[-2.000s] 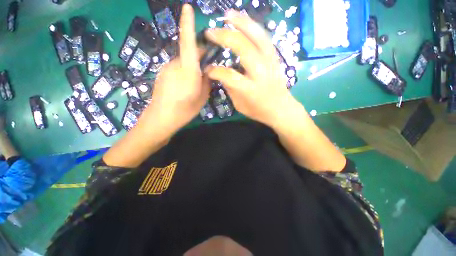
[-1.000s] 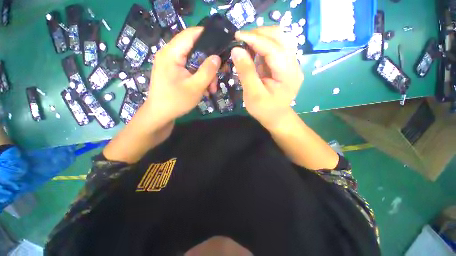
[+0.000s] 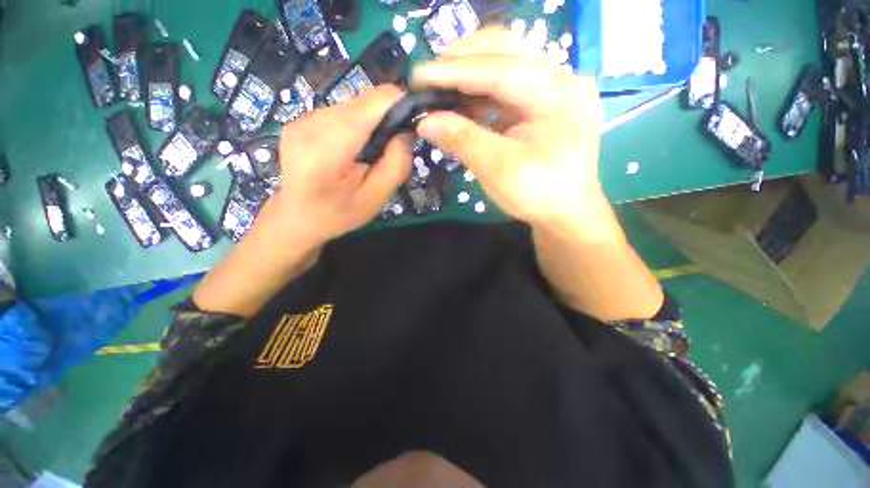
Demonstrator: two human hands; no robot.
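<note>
A black phone housing [image 3: 389,124] is held edge-on between both hands above the bench. My left hand [image 3: 329,167] grips its left end, thumb below and fingers above. My right hand [image 3: 525,129] holds its right end between thumb and fingers; the fingers are somewhat blurred. The fingers hide most of the housing, and its inner side cannot be made out. Half-assembled phones [image 3: 256,100] with silvery-blue boards lie in groups to the left of and behind my hands. Small white discs [image 3: 405,43] are scattered among them.
A blue tray [image 3: 590,48] with white parts stands at the back right. A pale thin stick [image 3: 641,112] lies below it. More phones [image 3: 736,135] lie at the right, beside stacked black parts [image 3: 839,124]. An open cardboard box [image 3: 706,229] is below the bench edge. Blue clothing of a person [image 3: 29,334] shows at left.
The housing has turned from showing its flat face to edge-on. My right hand has shifted its hold along the housing. A phone now shows behind my left hand.
</note>
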